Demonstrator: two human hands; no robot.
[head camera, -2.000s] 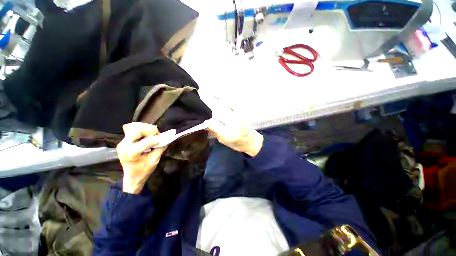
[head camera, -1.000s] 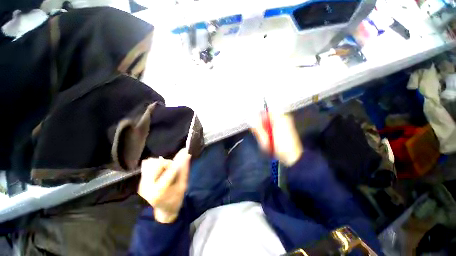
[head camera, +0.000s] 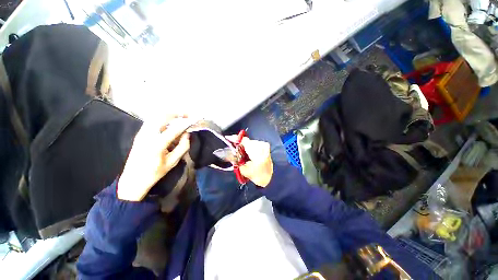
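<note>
My left hand (head camera: 155, 156) holds the edge of the dark garment (head camera: 82, 158) near the middle of the view, over my lap. The garment is black with brown-olive strips and spreads left over the table. A narrow white strip (head camera: 210, 129) runs along the held edge and curves towards my right hand. My right hand (head camera: 258, 158) grips the red-handled scissors (head camera: 241, 157). Their blades point left at the garment edge and white strip; whether they are open or closed on it is too blurred to tell.
The white machine table (head camera: 235, 65) is overexposed, its front edge running diagonally to the upper right. Below it are a pile of dark garments (head camera: 371, 126), a blue crate (head camera: 291, 149), a red-orange crate (head camera: 458, 87) and clear plastic bags (head camera: 445, 219) at the right.
My right hand has picked up the red scissors from the table and brought them to the garment edge. The view has shifted right and down. My left hand still holds the garment edge.
</note>
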